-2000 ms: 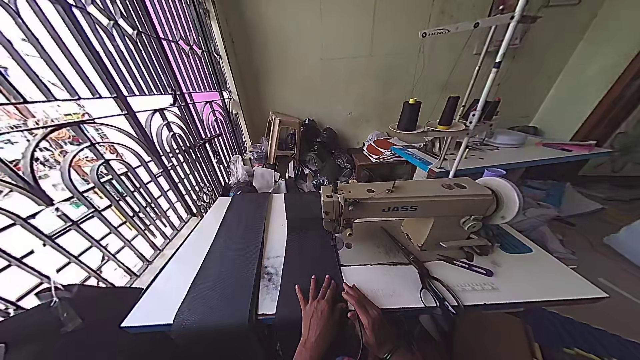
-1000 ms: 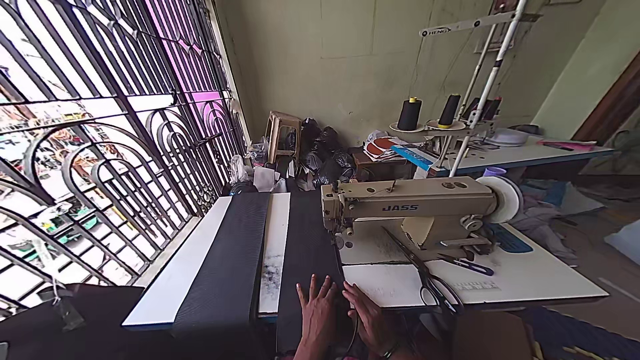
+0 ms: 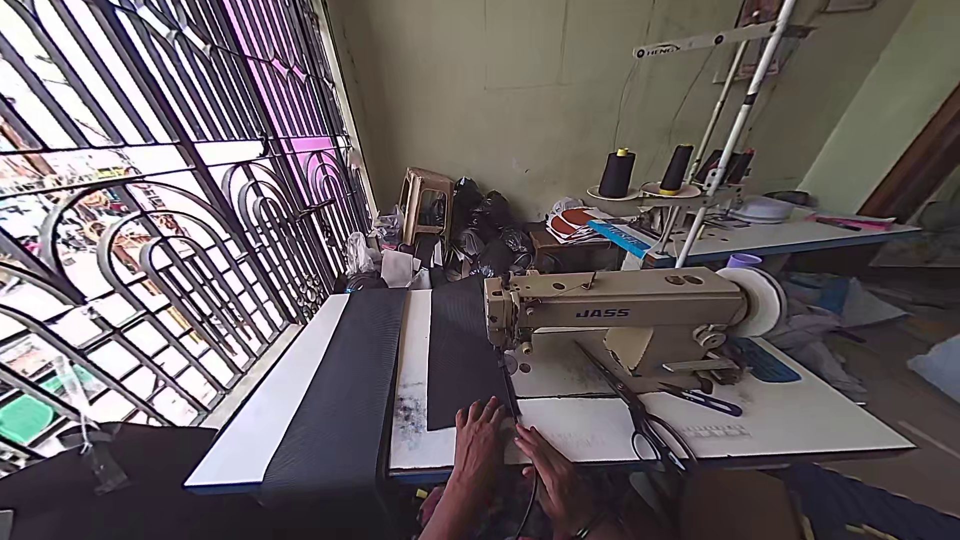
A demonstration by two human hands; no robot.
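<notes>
A black fabric panel (image 3: 465, 360) lies under the head of the beige sewing machine (image 3: 622, 300), its near end on the white table. My left hand (image 3: 480, 442) rests palm down with its fingertips at that near end, beside the right edge. A narrow black strip (image 3: 511, 390) runs along this edge from the needle area. My right hand (image 3: 551, 472) has the strip between thumb and fingers, and its tail hangs below. Black-handled scissors (image 3: 645, 424) lie right of my hands, close to thread snips (image 3: 701, 399). The presser foot is hard to make out.
A long black fabric piece (image 3: 337, 382) lies on the left of the table and drapes over its front edge. A metal window grille (image 3: 172, 225) stands at left. Behind are a plastic stool (image 3: 427, 202), black bags, thread cones (image 3: 617, 174) and a second table (image 3: 795, 236).
The panel under the machine has moved away from me; its near end, earlier down by the table's front edge, now lies on the tabletop by my left fingertips. Both hands stay in nearly the same place.
</notes>
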